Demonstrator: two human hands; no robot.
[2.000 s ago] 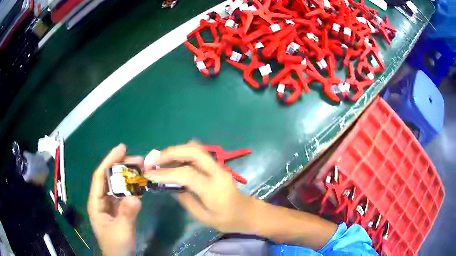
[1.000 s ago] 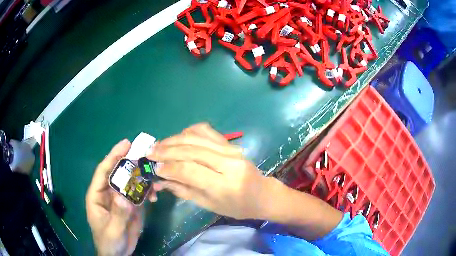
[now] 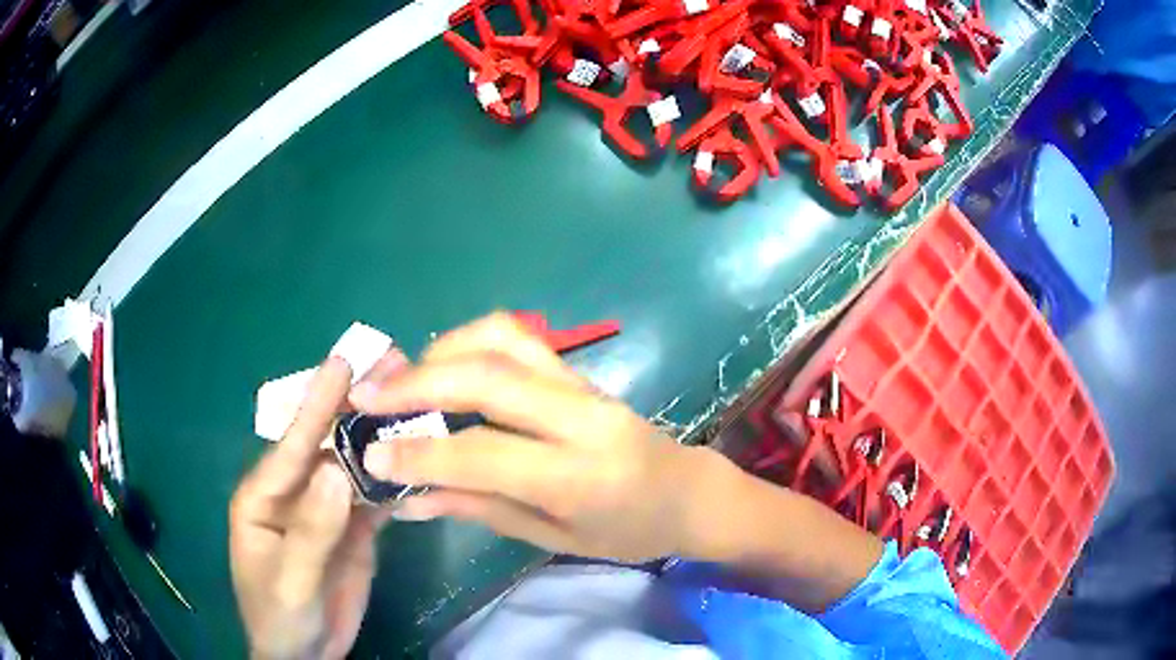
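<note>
A small dark device unit point(image 3: 357, 467) with a pale metallic rim is between my two hands, low left of the middle. My left hand point(image 3: 299, 535) holds it from the left side. My right hand point(image 3: 542, 445) covers its right part, with the fingers pressing a dark plate with a white label point(image 3: 415, 427) against it. The inside of the unit is hidden. A white paper piece point(image 3: 365, 348) shows above the fingertips of my right hand, and another white piece point(image 3: 283, 402) shows behind my left fingers. A red clamp point(image 3: 580, 337) lies partly hidden behind my right hand.
Many red clamps point(image 3: 735, 77) are heaped on the green bench point(image 3: 426, 219) at the top. A red partitioned tray point(image 3: 961, 387) stands at the right with clamps along its near side. Thin red and white sticks point(image 3: 101, 413) lie left. A blue stool point(image 3: 1070, 226) is beyond the bench.
The open unit with gold inner parts now shows a dark plate over it. My right hand has moved onto the unit. A second white piece shows at the left. The view has shifted slightly.
</note>
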